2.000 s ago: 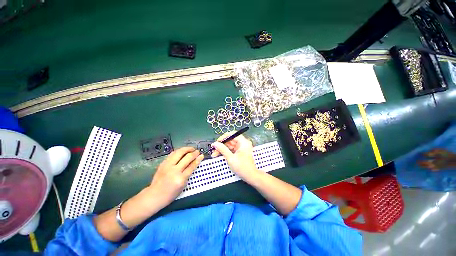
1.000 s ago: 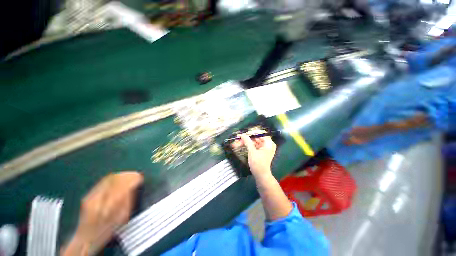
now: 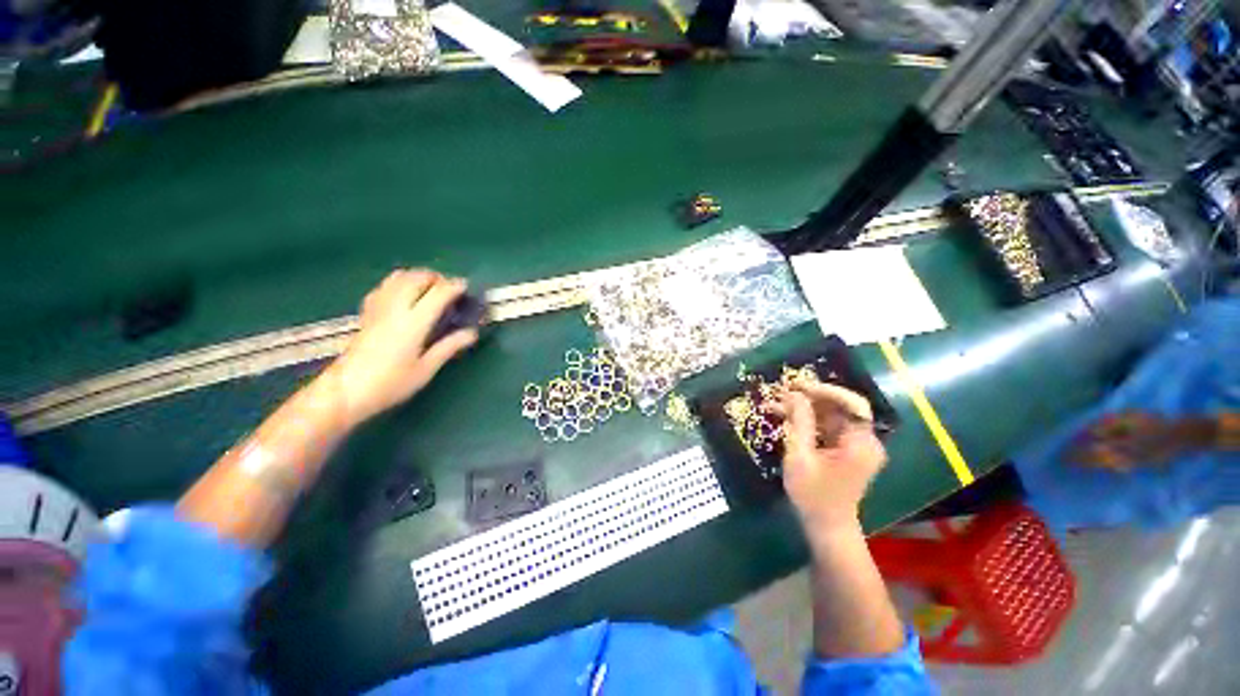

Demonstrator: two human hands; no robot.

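Note:
My left hand (image 3: 397, 340) is at the pale rail, its fingers on a black plastic housing (image 3: 462, 316). My right hand (image 3: 832, 456) is over the black parts tray (image 3: 762, 475), fingers in the heap of small brass pieces (image 3: 752, 411); I cannot tell whether it grips anything. Two black housings lie on the bench, one flat with recesses (image 3: 505, 492) and one to its left (image 3: 405, 495). The white dotted sheet (image 3: 571, 537) lies nearer me. Loose metal rings (image 3: 578, 396) lie in front of the clear bag (image 3: 694, 306).
A pink-and-white fan (image 3: 41, 564) is at left. The pale rail (image 3: 218, 362) crosses the bench. A dark post foot (image 3: 870, 181), white paper (image 3: 870, 292) and second tray (image 3: 1040, 279) stand at right. A red stool (image 3: 1013, 578) is below. A person's blue sleeve (image 3: 1129, 469) shows at right.
My left hand has moved from the near bench out to the rail with a black housing. My right hand has left the housing and is over the parts tray. The view has shifted too.

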